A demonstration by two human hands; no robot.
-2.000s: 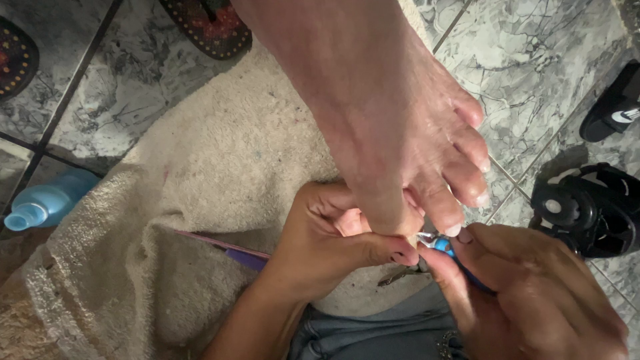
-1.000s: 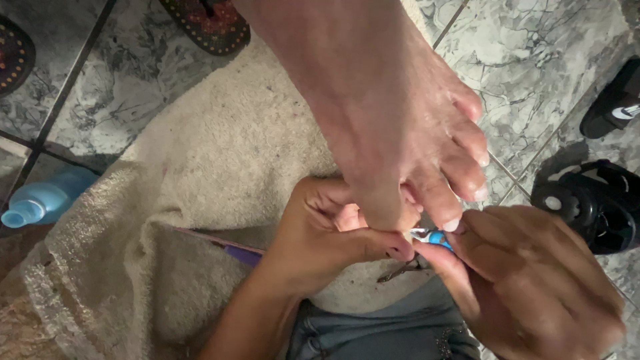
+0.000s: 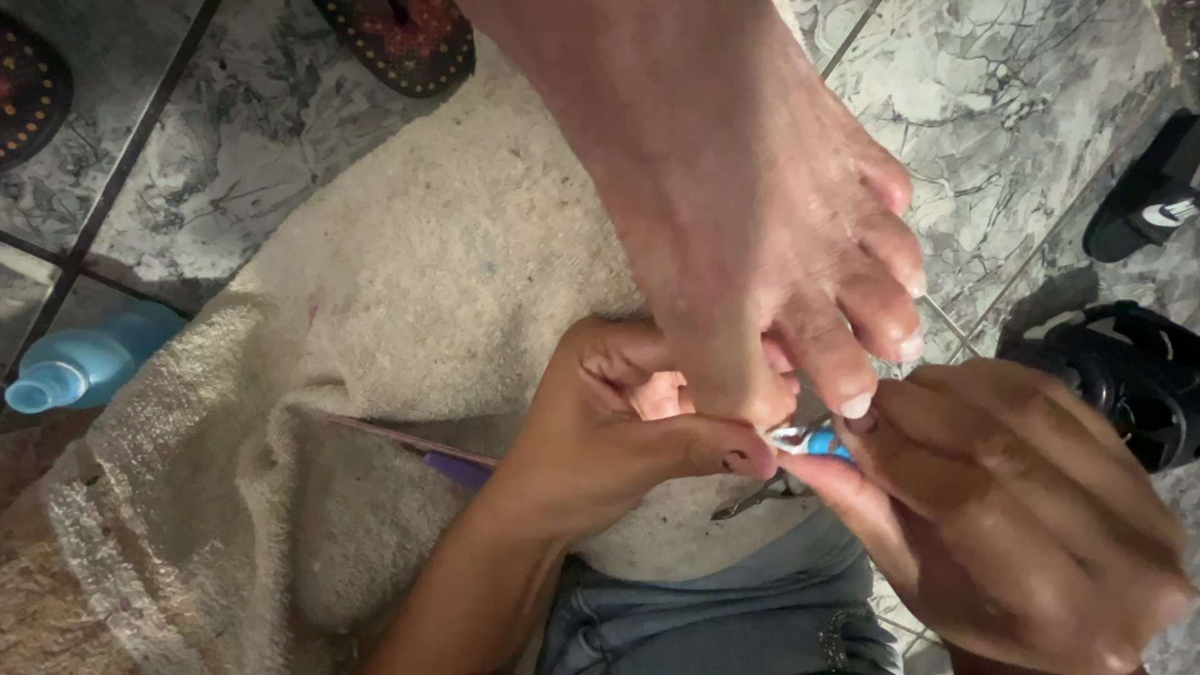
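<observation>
Another person's bare foot point(image 3: 712, 216) reaches down from the top over a beige towel point(image 3: 422, 244) on my lap. My left hand point(image 3: 600, 431) is closed around its big toe, thumb beside the toe tip. In my right hand point(image 3: 1012, 506), pinched between thumb and index finger, is a small tool with a blue handle point(image 3: 827, 444) and a pale metal tip, which meets the big toe's nail edge. The exact kind of tool cannot be told. Below the toe, a metal nipper point(image 3: 750, 497) lies on the towel, partly hidden. A thin file-like strip point(image 3: 403, 438) and a purple tool point(image 3: 457, 470) lie left of my wrist.
A light blue plastic bottle point(image 3: 94, 356) lies at the left. Patterned sandals point(image 3: 412, 47) are at the upper left on the marbled tile floor point(image 3: 1012, 94). A black slide point(image 3: 1144, 187) and a black slotted object point(image 3: 1116, 375) are at the right.
</observation>
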